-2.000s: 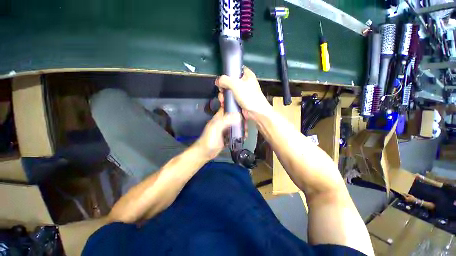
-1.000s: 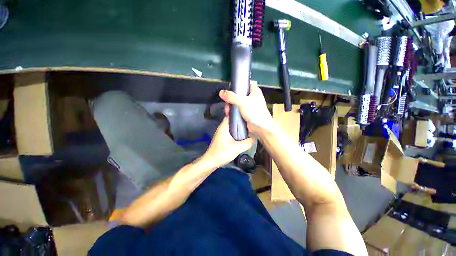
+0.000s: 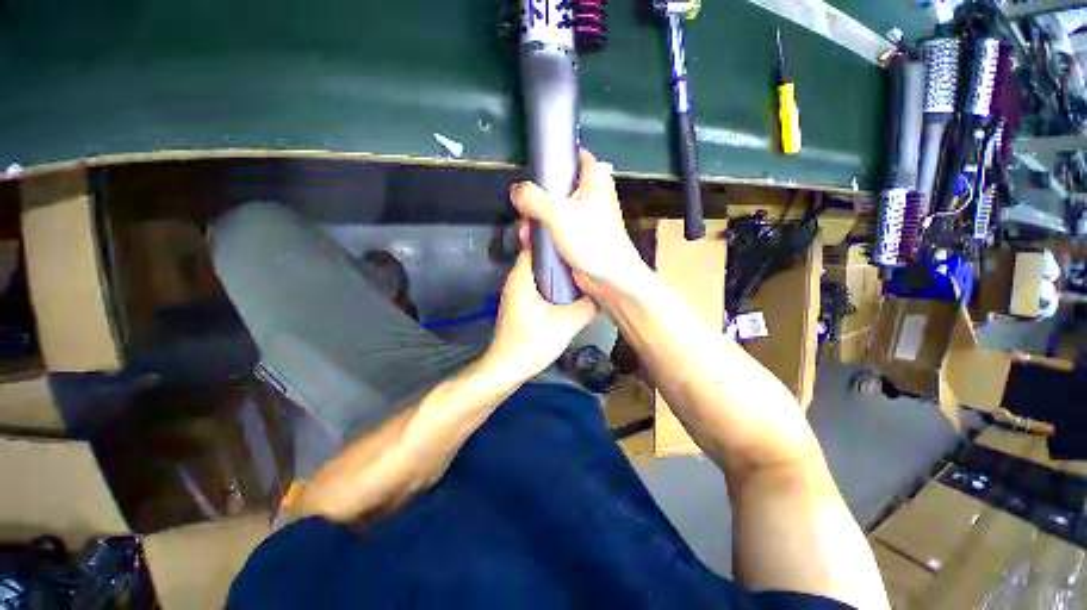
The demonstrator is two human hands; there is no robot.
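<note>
A hot-air brush (image 3: pixel 551 113) with a long grey handle points away from me. Its bristled head, silver and black with pink-red bristles, lies over the green bench and is cut off by the top edge. My right hand (image 3: pixel 581 226) is wrapped around the handle, thumb on its left side. My left hand (image 3: pixel 530 312) holds the near end of the handle from below and behind; its fingers are mostly hidden. A round black fitting (image 3: pixel 590 367) shows just below my hands, near my lap.
A mallet (image 3: pixel 684 119) and a yellow screwdriver (image 3: pixel 787 113) lie on the green bench (image 3: pixel 298 83) to the right. Other styling brushes (image 3: pixel 939 89) are piled further right. Open cartons (image 3: pixel 685 346) with black cords stand below the bench edge. A person's hands show at the far right.
The handle end near my left hand now shows a closed grey shell; two seconds ago dark parts showed there. Since one second ago, the brush and hands have shifted slightly up and left in view.
</note>
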